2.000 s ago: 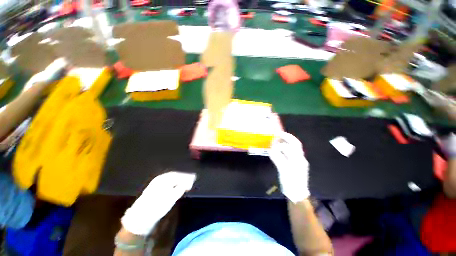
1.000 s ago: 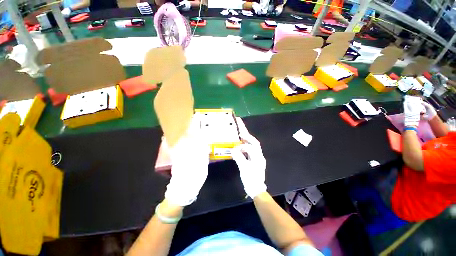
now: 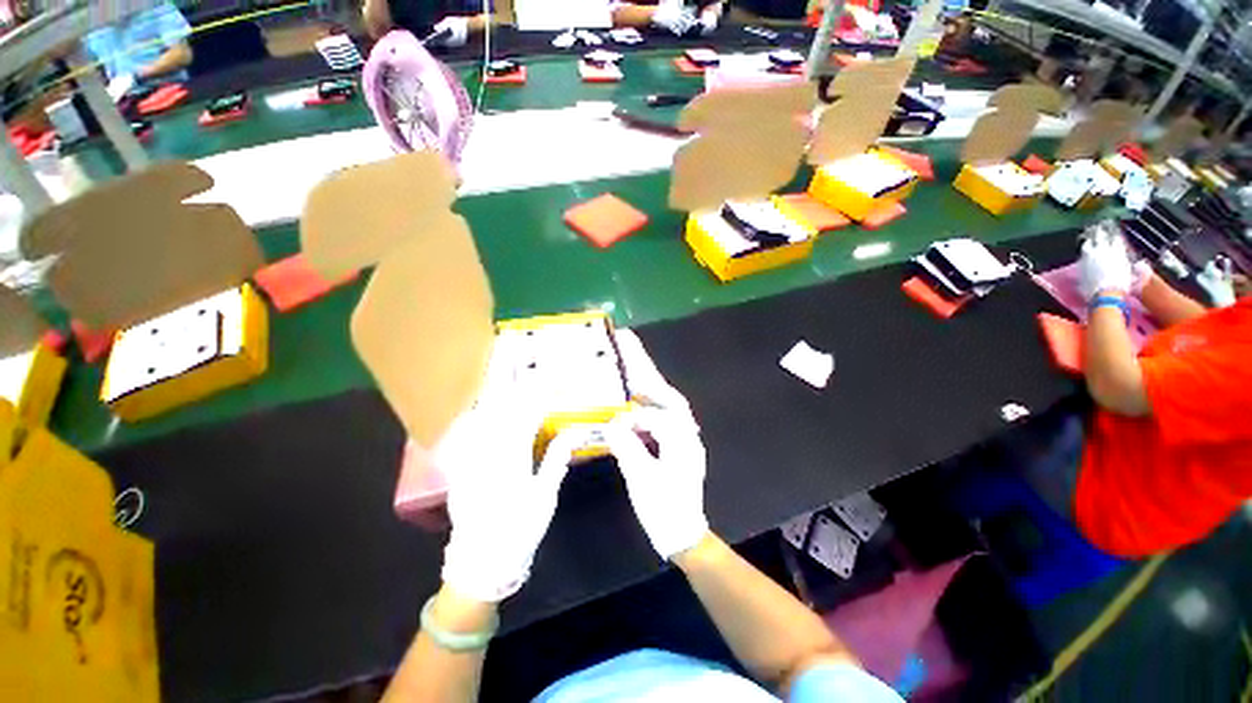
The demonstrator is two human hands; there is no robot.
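An open yellow carton with its brown lid standing up at its left sits on a pink slab in front of me. A white insert with small dark holes fills it. My left hand, in a white glove, is at the carton's near left side. My right hand, also gloved, is at its near right corner. The fingertips of both hands meet the carton's front wall, where a small pale label shows. The gloves hide part of the carton.
Yellow flat blanks stand at the left. Filled open cartons and red foam pads lie on the green belt. A white slip lies on the black bench. A person in orange-red works at the right.
The view has turned to the right. My left hand has come up from the bench's near edge to the carton, and both hands now touch its front wall.
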